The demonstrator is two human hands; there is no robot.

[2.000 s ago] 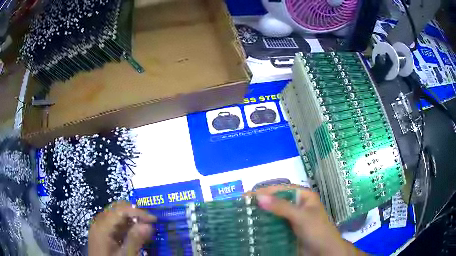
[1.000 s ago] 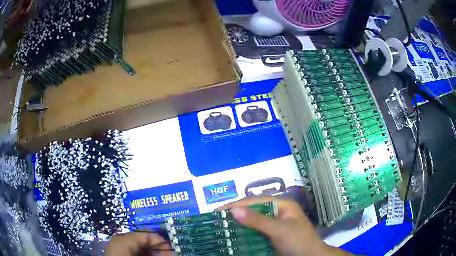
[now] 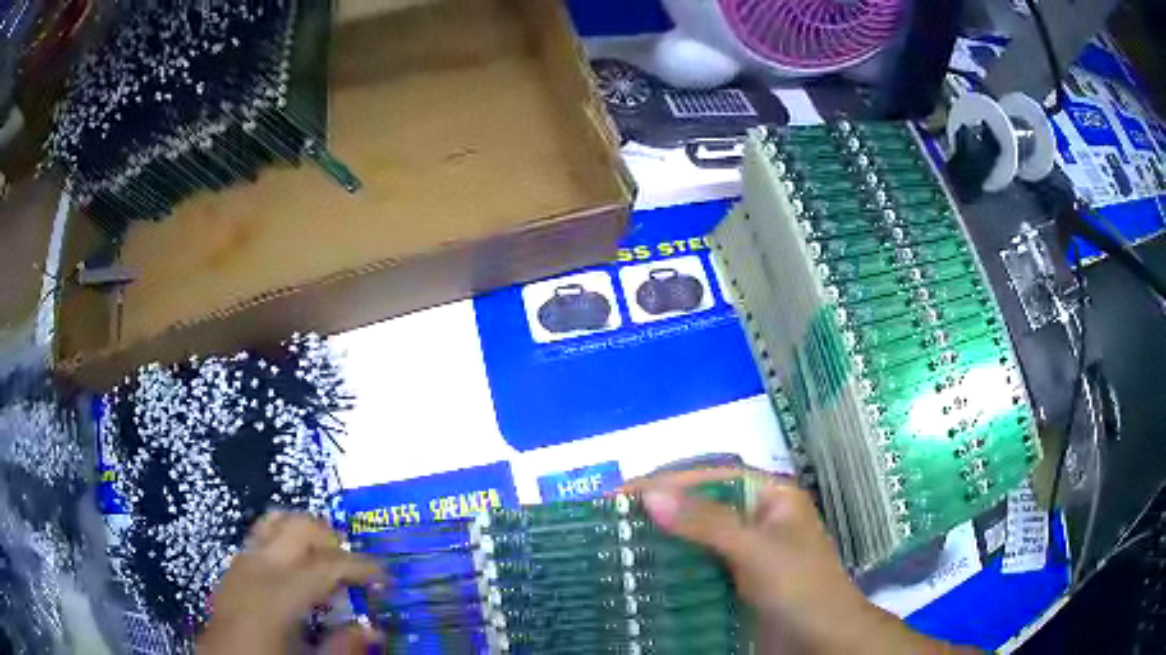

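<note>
My right hand (image 3: pixel 767 550) holds a green PCB panel (image 3: pixel 556 569) at the bottom centre, thumb on its face. Several thin black wire leads stick out from the panel's left edge. My left hand (image 3: pixel 288 582) is left of the panel, blurred, fingers bent near the outer ends of these leads; whether it grips one I cannot tell. A loose heap of black wire leads (image 3: pixel 211 461) with white ends lies beside and behind my left hand. The panel's lower part is cut off by the picture's edge.
A thick stack of PCB panels (image 3: pixel 914 320) stands at the right. An open carton tray (image 3: pixel 422 166) at the upper left holds wired boards (image 3: pixel 179 96). A pink-grilled fan (image 3: pixel 812 26) and a white spool (image 3: pixel 1004 141) are at the back. A clear plastic bag (image 3: pixel 45 473) lies far left.
Compared with one second ago, the panel and my right hand sit higher and further right in the picture. My left hand has risen into fuller view. The whole scene has shifted slightly right.
</note>
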